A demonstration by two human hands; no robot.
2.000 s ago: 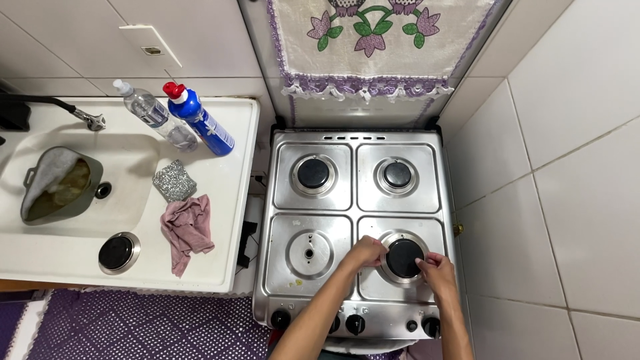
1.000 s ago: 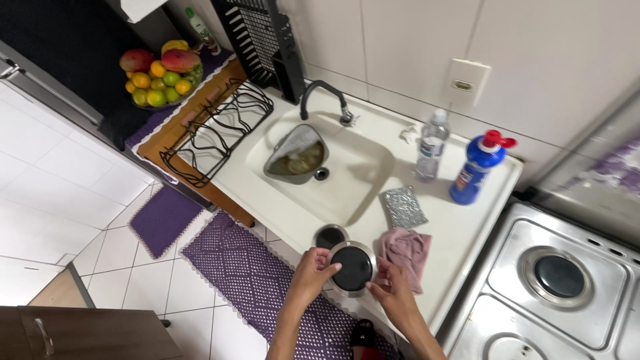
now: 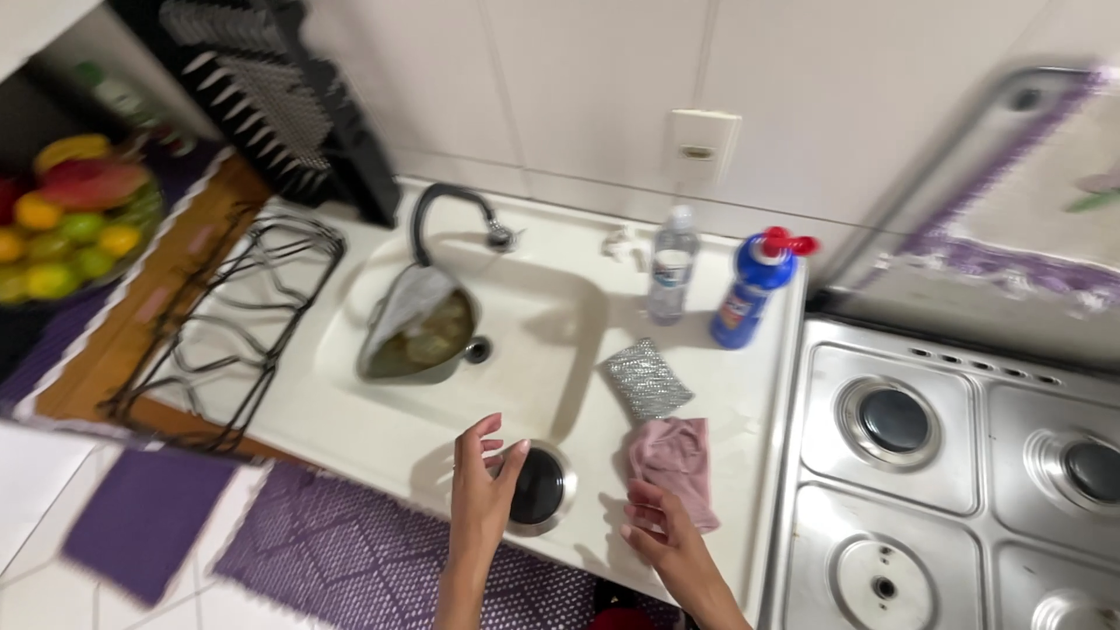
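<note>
A black burner cap with a silver ring (image 3: 538,488) lies on the front edge of the white sink counter. My left hand (image 3: 486,486) is at its left side, thumb and fingers apart, holding nothing; whether it touches the cap is unclear. Over the counter to the right hovers my right hand (image 3: 669,542), fingers apart and empty, by the lower part of a pink cloth (image 3: 674,455). A silvery scouring sponge (image 3: 647,381) lies just above the cloth. On the stove (image 3: 792,542), the front left burner (image 3: 884,586) is without its cap, while both back burners (image 3: 892,418) have theirs.
A pot with murky water (image 3: 429,337) sits in the sink basin (image 3: 534,350) under a black faucet (image 3: 446,197). A clear bottle (image 3: 672,271) and a blue bottle with red top (image 3: 752,289) stand behind the sponge. Black pan grates (image 3: 254,324) and a fruit bowl (image 3: 79,227) are at left.
Both hands held a burner cap and ring above the counter one second ago; now they are apart and empty. Two seconds ago they were at the stove's front right burner. The view has swung left.
</note>
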